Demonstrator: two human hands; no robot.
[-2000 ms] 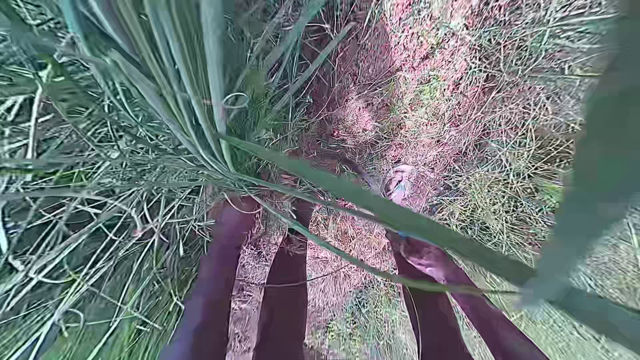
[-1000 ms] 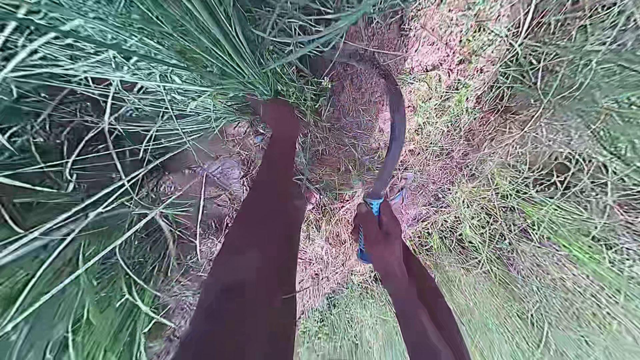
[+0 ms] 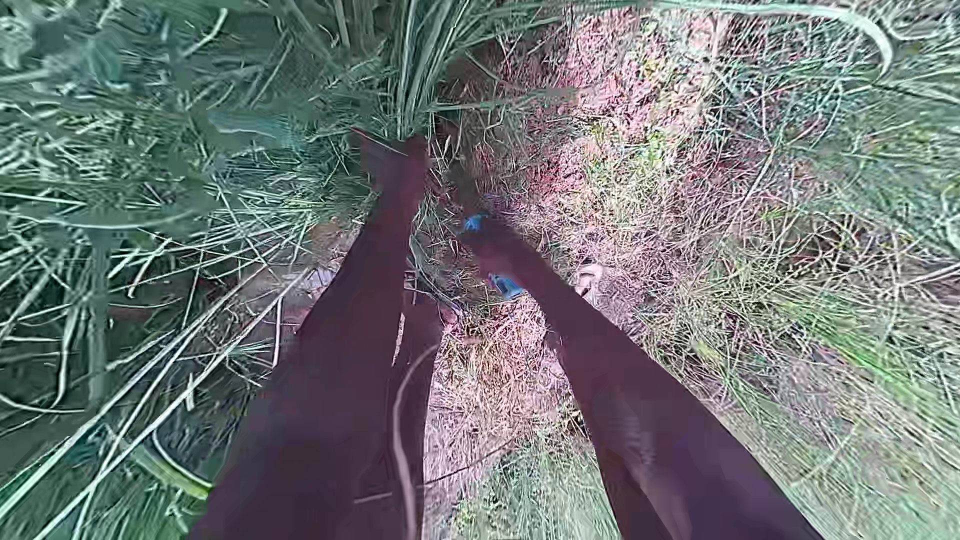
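In the head view my left hand (image 3: 397,161) grips the base of a clump of long green grass (image 3: 424,67) at the upper middle. My right hand (image 3: 491,244) is closed on the blue handle (image 3: 506,286) of a sickle, a little lower and to the right of my left hand. The sickle's curved blade is hard to make out now; it seems blurred or hidden among the stems beyond the hand.
Tall grass and loose stalks (image 3: 187,240) spread over the left side. Dry straw and reddish soil (image 3: 592,97) lie at upper right, with short grass (image 3: 847,322) at the right. Part of a foot (image 3: 589,277) shows beside my right forearm.
My right hand with the sickle has moved up and left, nearer to my left hand. The blade, plainly seen one second ago, is now blurred or hidden. My left hand stays at the grass.
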